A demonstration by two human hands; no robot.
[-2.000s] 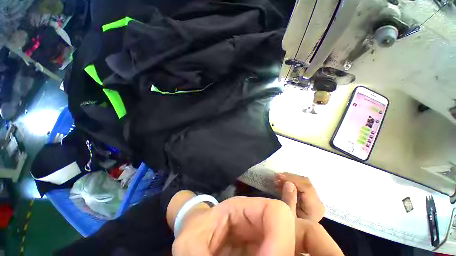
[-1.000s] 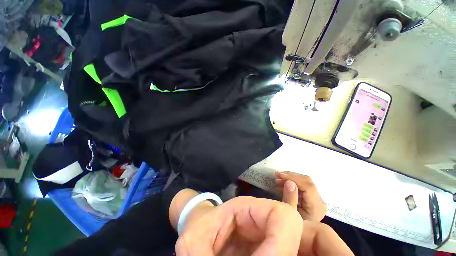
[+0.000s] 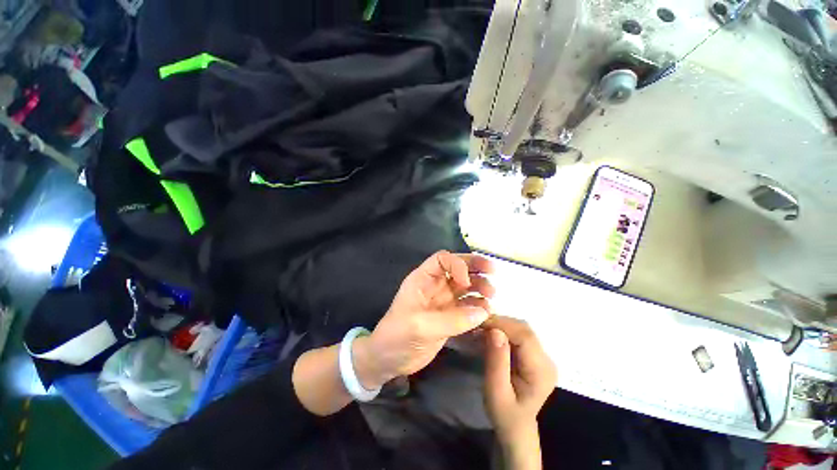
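My left hand point(image 3: 418, 321), with a white band on its wrist, is raised over the table's front edge, fingers curled. My right hand point(image 3: 519, 372) is just right of it, thumb and forefinger pinched together near the left fingertips. Whether anything tiny is between the fingertips cannot be told. The black garment point(image 3: 367, 216), with bright green trim point(image 3: 183, 204), lies heaped left of the needle. The sewing machine point(image 3: 679, 119) stands behind, its presser foot point(image 3: 530, 204) lit. The smartphone point(image 3: 608, 227) lies on the machine bed with its screen lit.
Thread snips point(image 3: 753, 386) and a small metal plate point(image 3: 702, 358) lie on the white table point(image 3: 624, 353) at the right. A blue basket point(image 3: 101, 415) with cloth and a clear bag stands at lower left. Red cloth point(image 3: 800, 456) shows at lower right.
My left hand has lifted away from the lower edge, and its fingers now meet near the right fingertips. The whole view has shifted, so the machine and phone appear further left.
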